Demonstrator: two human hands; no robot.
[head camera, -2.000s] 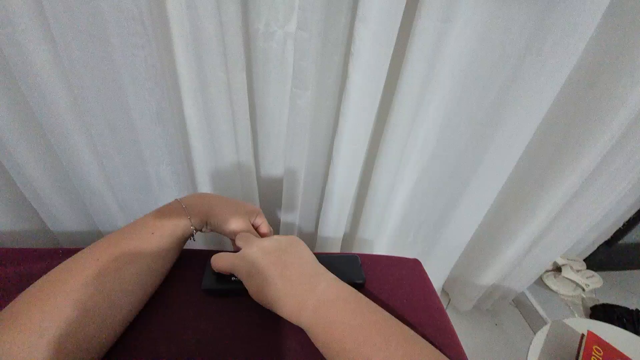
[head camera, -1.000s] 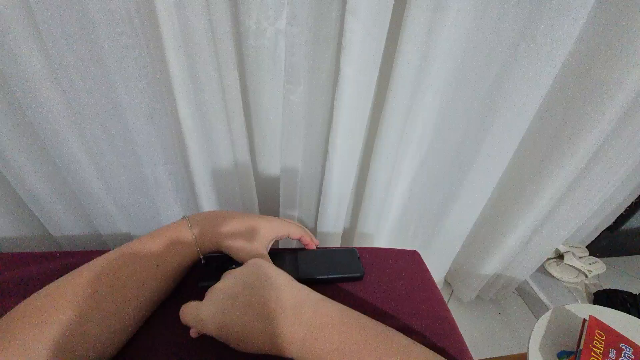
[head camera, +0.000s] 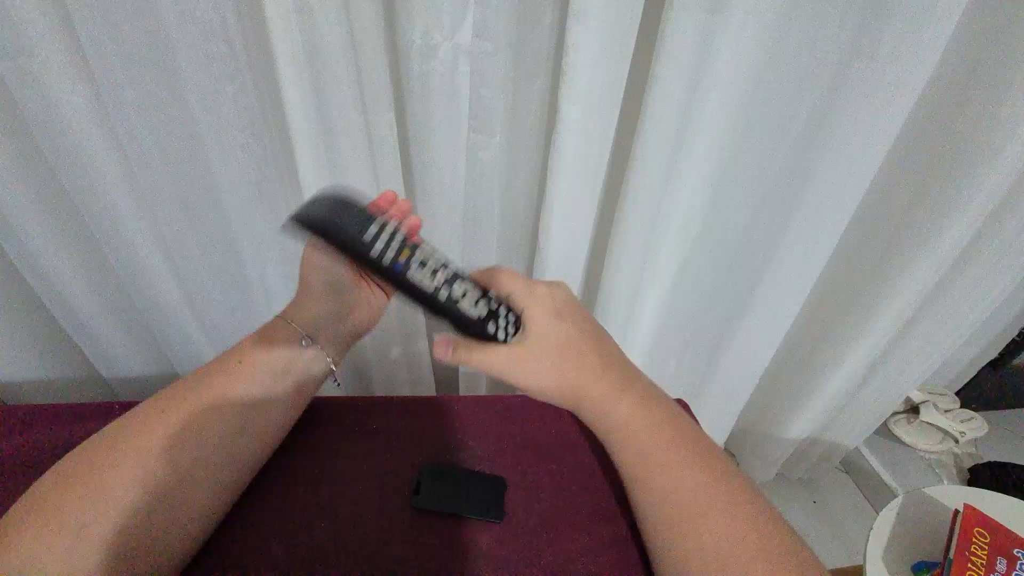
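Observation:
A black remote control (head camera: 432, 276), somewhat blurred, is held in the air above the dark red cloth surface (head camera: 336, 480), its buttons facing up and toward me. My right hand (head camera: 544, 336) grips its lower right end between thumb and fingers. Behind its upper left part is my left hand (head camera: 348, 276), palm up, with fingertips showing past the far edge; a thin bracelet circles that wrist. Whether the left hand grips or only supports the remote cannot be told. A small flat black plastic cover (head camera: 460, 492) lies on the cloth below the hands.
White curtains (head camera: 720, 160) hang right behind the cloth surface. On the floor at the right are white sandals (head camera: 936, 420) and a dark item (head camera: 996, 478). A round white container (head camera: 896, 512) at the lower right holds a red book (head camera: 988, 540).
Both hands have risen from the cloth with the remote, which was lying flat there. The small black cover now lies apart from it on the cloth.

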